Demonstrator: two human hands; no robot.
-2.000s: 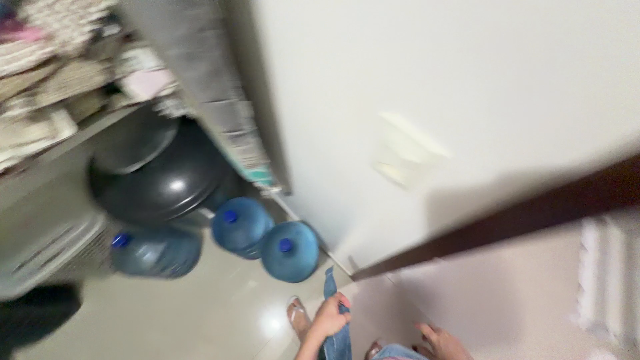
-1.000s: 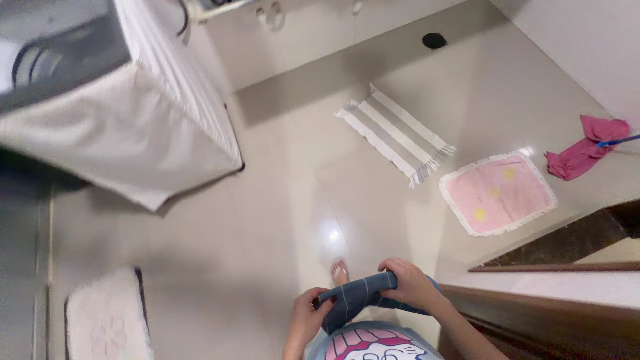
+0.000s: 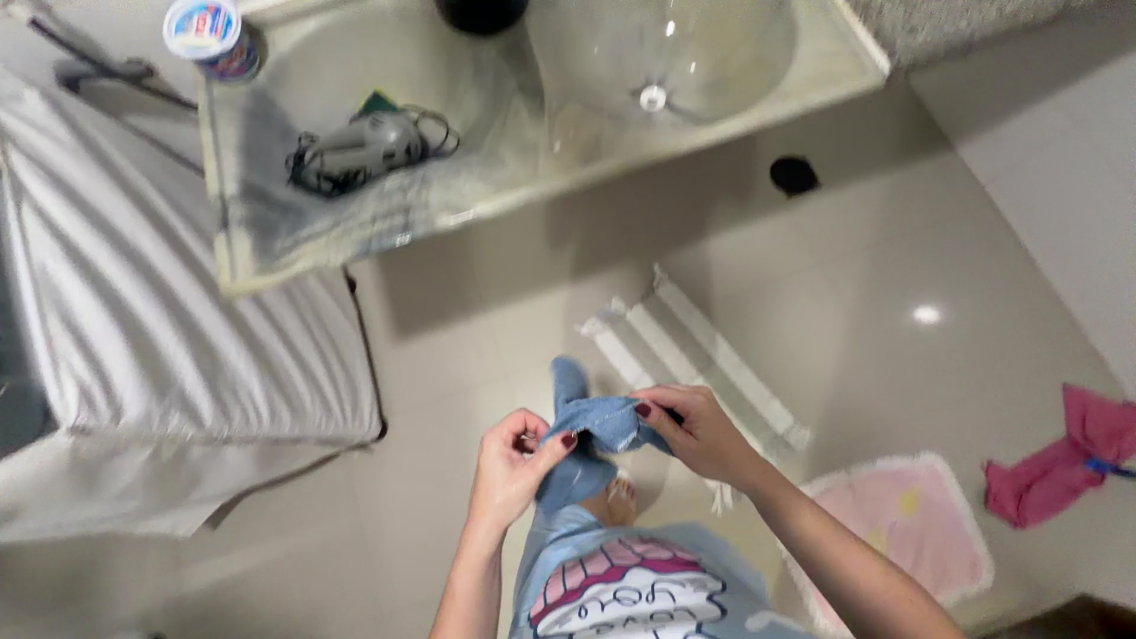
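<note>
A blue denim cloth, bunched and folded, is stretched between my two hands at the lower middle of the head view. My left hand pinches its left part between thumb and fingers. On the other side, my right hand grips the upper right part, the thumb lying over the fabric. One end of the cloth sticks up above the hands and another part hangs below my left thumb. The fingertips under the fabric are partly hidden.
Ahead is a laundry sink holding a grey corded device, a tub on its corner. A white-covered appliance stands left. A striped mat, a pink mat, a magenta cloth and a black object lie on the floor.
The view has swung from water jugs by a wall to the sink. Two seconds ago one hand held the denim; now both do. Since one second ago, it has become more bunched, with an end sticking up.
</note>
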